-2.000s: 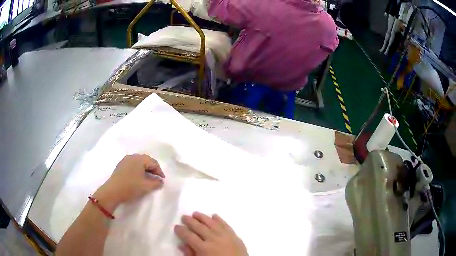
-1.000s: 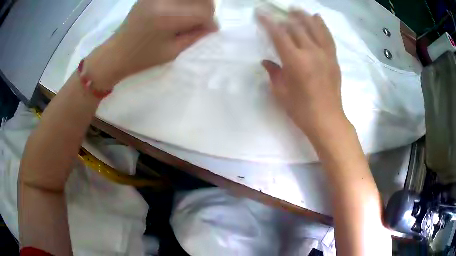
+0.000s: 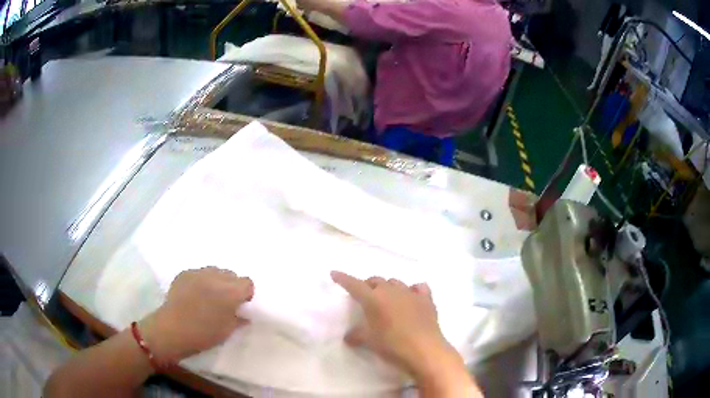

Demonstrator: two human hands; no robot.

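A large white cloth panel (image 3: 288,233) lies spread on the pale machine table, overexposed, its pointed corner towards the back edge. A fold or edge line runs across it. My left hand (image 3: 206,315), with a red bracelet at the wrist, rests on the cloth's near left part with curled fingers; whether it pinches cloth is not clear. My right hand (image 3: 397,315) lies on the cloth to the right, fingers apart, index finger pointing left. The olive-grey machine head (image 3: 564,280) stands at the right, with the cloth's right end near it. Its metal foot area shows at the bottom edge.
A white thread cone (image 3: 580,185) stands behind the machine head. Brown tape (image 3: 335,148) lines the table's back edge. Beyond it are a yellow-framed trolley (image 3: 321,62) with white cloth and a person in a pink top (image 3: 444,70). A grey surface (image 3: 86,132) adjoins at left.
The view dropped to the near table edge, then rose again. Both hands are now lower on the cloth. The right hand has moved right compared with two seconds ago, and cloth now reaches nearer the machine.
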